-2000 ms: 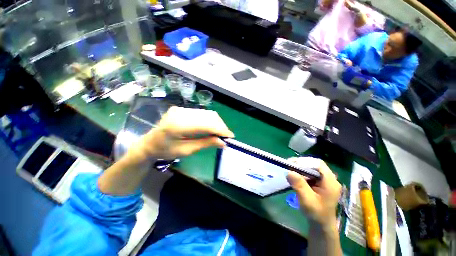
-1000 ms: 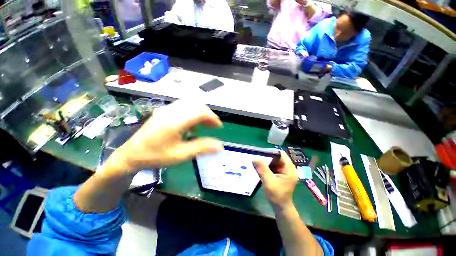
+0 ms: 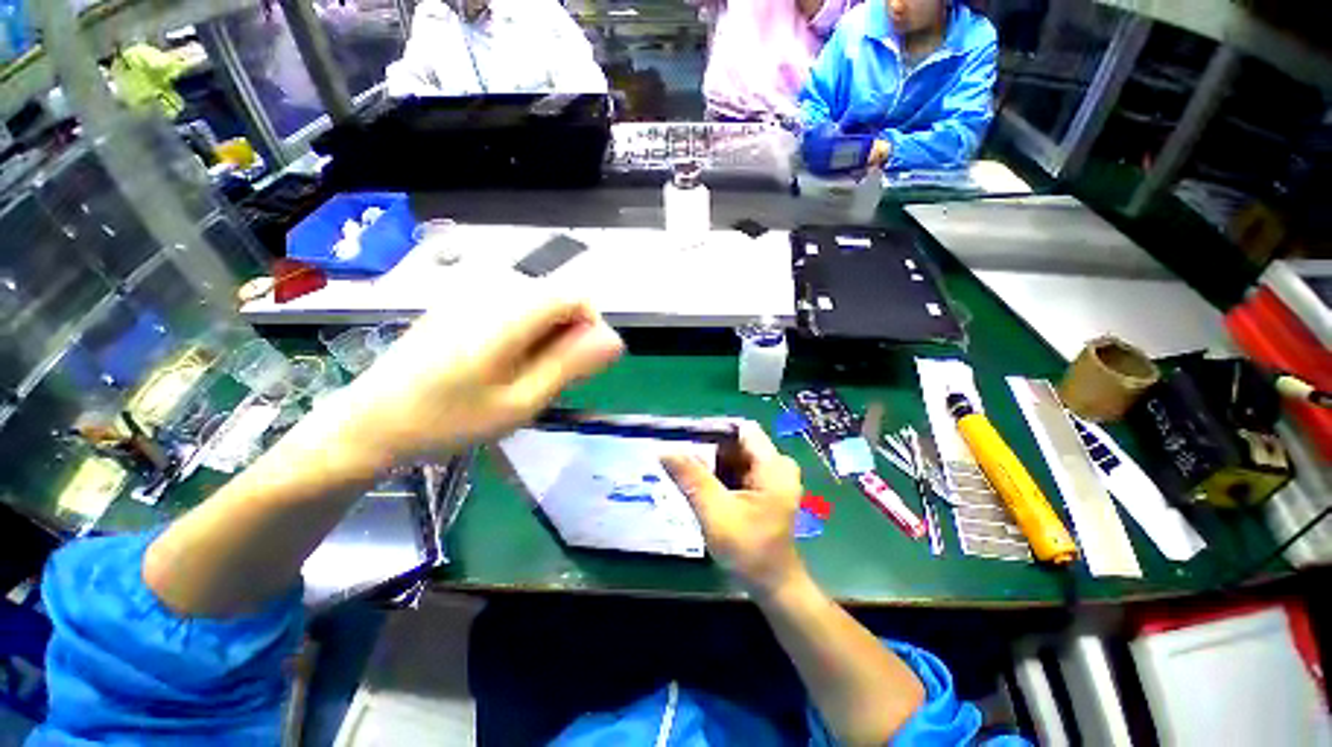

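A tablet (image 3: 606,489) with a lit white screen showing blue shapes is tilted above the green bench in front of me. My right hand (image 3: 742,504) grips its right edge, thumb on the screen side and fingers behind. My left hand (image 3: 504,372) is raised over the tablet's upper left corner, apart from its edge. Its fingers are curled together, and nothing shows in them. The hand is slightly blurred and its palm side is partly hidden.
A white bottle (image 3: 761,359) stands behind the tablet. A yellow-orange tool (image 3: 1015,489), tweezers (image 3: 926,489) and a tape roll (image 3: 1107,378) lie right. Film-wrapped panels (image 3: 373,533) lie left. A white shelf (image 3: 657,277) crosses behind; people sit opposite.
My left hand has let go of the tablet's top edge, opened, then closed its fingers above it. My right hand keeps its hold. The camera view has turned right and levelled.
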